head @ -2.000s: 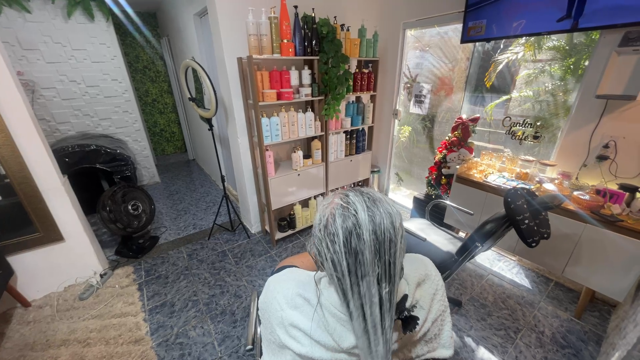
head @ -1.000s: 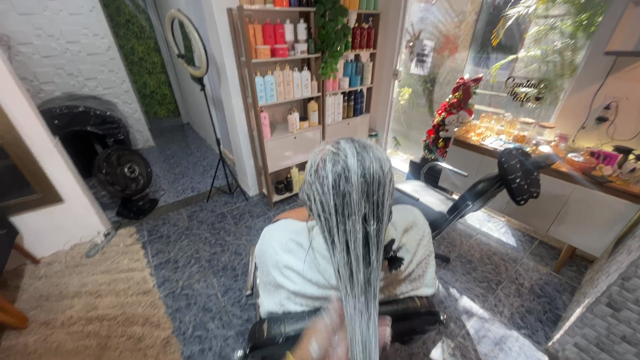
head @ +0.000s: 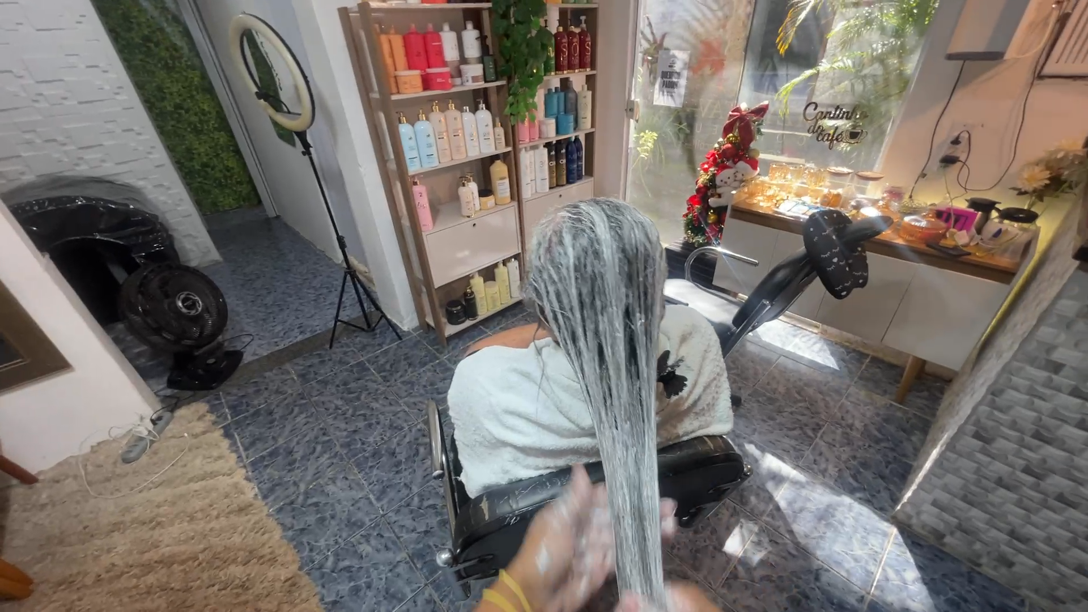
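Long hair (head: 608, 340), coated with white cream, hangs down the back of a seated person and is drawn toward me at the bottom of the view. My left hand (head: 569, 540), smeared with white and blurred, is beside the strands on their left; a yellow band circles its wrist. My right hand (head: 667, 597) is at the bottom edge by the lower strands, mostly cut off, so its grip is unclear. A white towel (head: 527, 416) covers the person's shoulders, with a black clip (head: 671, 374) at its right. The black salon chair (head: 518, 510) stands below.
Shelves of bottles (head: 467, 242) stand ahead, with a ring light (head: 272, 72) and a black fan (head: 174, 306) to the left. A reclined black chair (head: 769, 289) is at right, near a wooden-topped cabinet (head: 960, 255). A beige rug (head: 153, 518) lies at lower left.
Two seconds ago no hands showed and the hair hung down the back. A blurred hand then appeared at the lower strands; now both hands show low in view, beside the drawn-out hair.
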